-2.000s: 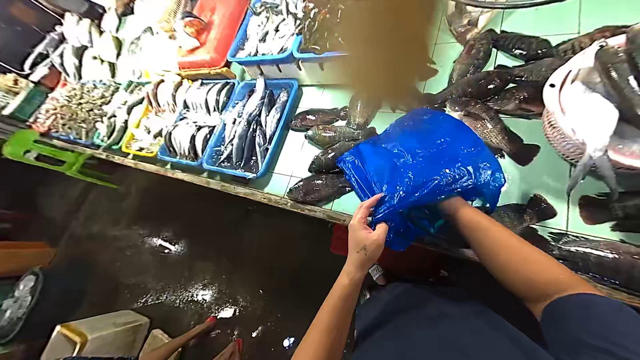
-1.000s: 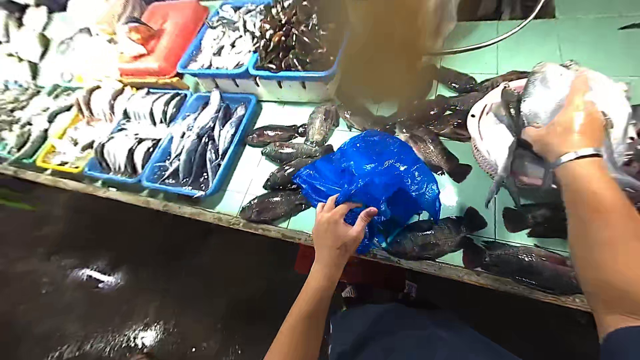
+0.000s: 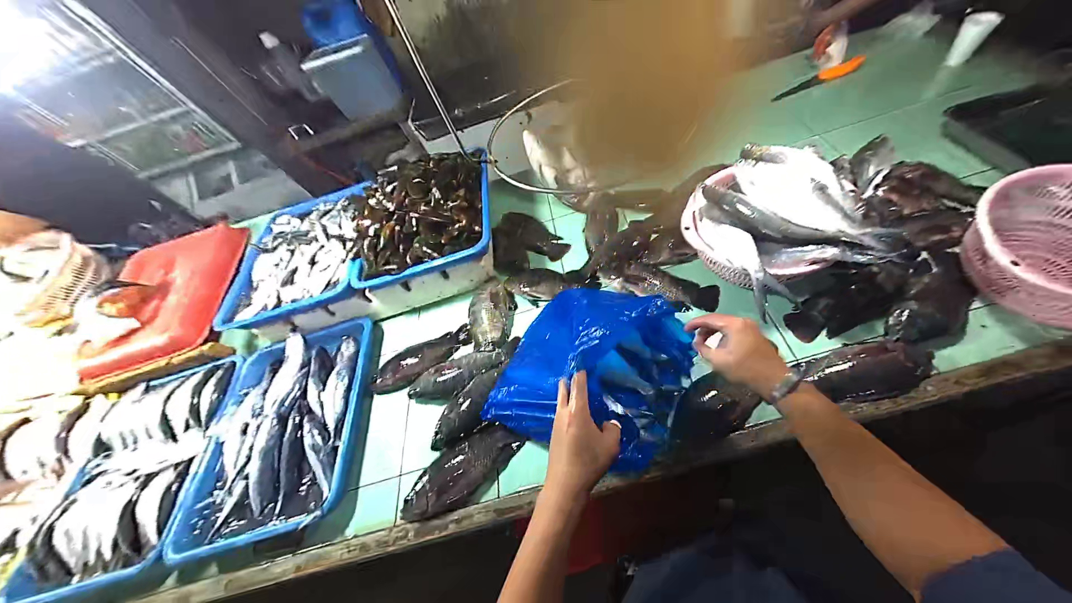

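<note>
A blue plastic bag (image 3: pixel 544 368) lies on the green-tiled counter with its mouth facing right, and small silvery fish (image 3: pixel 641 377) show inside it. My left hand (image 3: pixel 582 431) grips the bag's near edge. At the right side of the mouth, my right hand (image 3: pixel 741 356) has thumb and forefinger pinched close to the rim; whether they hold the plastic cannot be told. Beyond my right hand stands a pink plastic basket (image 3: pixel 697 228) heaped with larger silvery fish (image 3: pixel 796 197). Dark whole fish (image 3: pixel 461 471) lie around the bag.
Blue trays of fish (image 3: pixel 356 419) and a tray of dark shellfish (image 3: pixel 423 209) stand at left, near a red tray (image 3: pixel 180 293). An orange-handled knife (image 3: pixel 837 69) lies at the back. At right is another pink basket (image 3: pixel 1022 251). The counter's front edge (image 3: pixel 335 557) runs below my hands.
My right hand was inside the bag, then at the fish in the pink basket, and is now back at the bag's mouth. The bag now stands wider, with fish visible in it. The view has shifted.
</note>
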